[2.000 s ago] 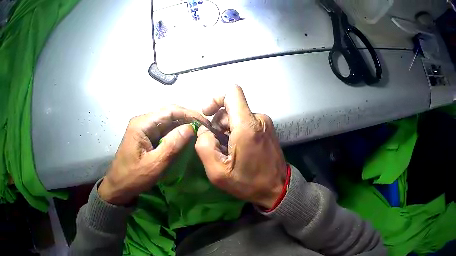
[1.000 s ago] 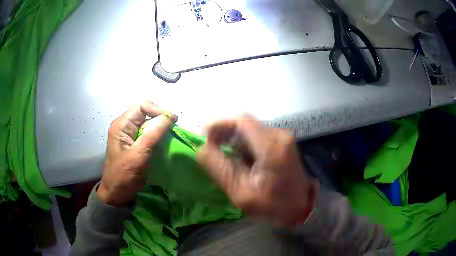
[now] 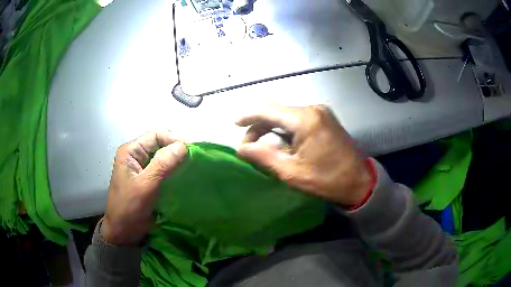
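Note:
A bright green garment piece (image 3: 235,202) hangs from both hands over the table's front edge and down to the lap. Its top edge runs between the hands. My left hand (image 3: 143,179) pinches that edge between thumb and fingers at the left end. My right hand (image 3: 308,154) holds the edge between thumb and forefinger at the right, slightly blurred, with its fingers curled. A small dark shape shows inside the right hand; I cannot tell what it is.
Black-handled shears (image 3: 395,70) lie at the right of the pale machine table (image 3: 84,140). Folds of green cloth (image 3: 28,123) hang over the table's left end. More green cloth (image 3: 482,252) lies low at the right. A cover plate outlined by a dark line (image 3: 269,50) is at the top.
The hands were close together at a small green bit; now they are farther apart with the cloth edge stretched between them. The right hand has moved right, and more green cloth is spread below.

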